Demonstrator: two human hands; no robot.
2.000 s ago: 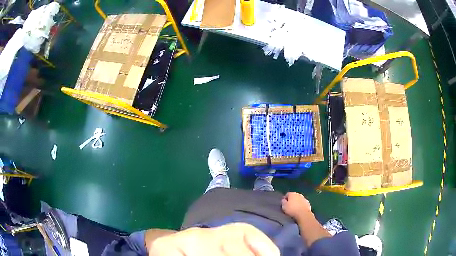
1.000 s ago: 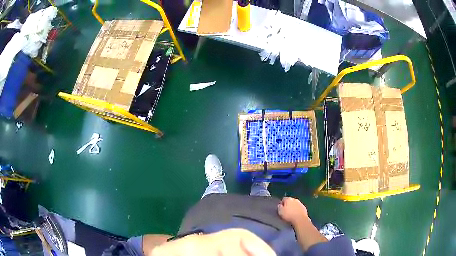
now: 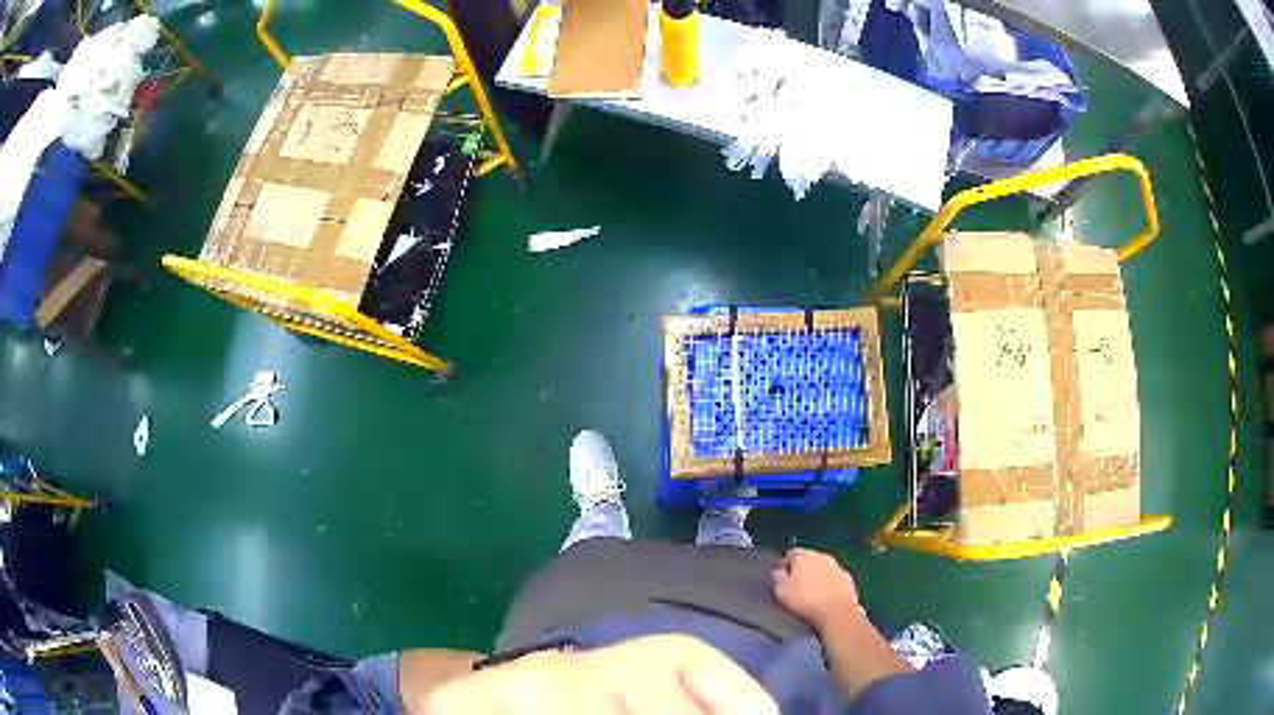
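Note:
My left hand (image 3: 615, 679) is large, close to the camera and cut off by the bottom edge; its fingers are not clear and nothing shows in it. My right hand (image 3: 816, 587) is curled closed against the right side of the dark apron, with nothing visible in it. A blue plastic stool (image 3: 778, 391) with a perforated top, edged with brown cardboard and strapped, stands just in front of me, right of my white shoe (image 3: 595, 469). Neither hand touches it.
Taped-cardboard trolleys stand at upper left (image 3: 320, 175) and right (image 3: 1045, 384). A white side table (image 3: 894, 137) holds scraps (image 3: 778, 119), a tan board (image 3: 601, 49) and a yellow bottle (image 3: 679, 45). An iron (image 3: 147, 650) is at lower left. Another person's shoe (image 3: 1027, 687) shows at lower right.
The view has shifted slightly since the earliest frame, so the stool and trolleys sit a little lower and further left. Both hands stay in about the same pose.

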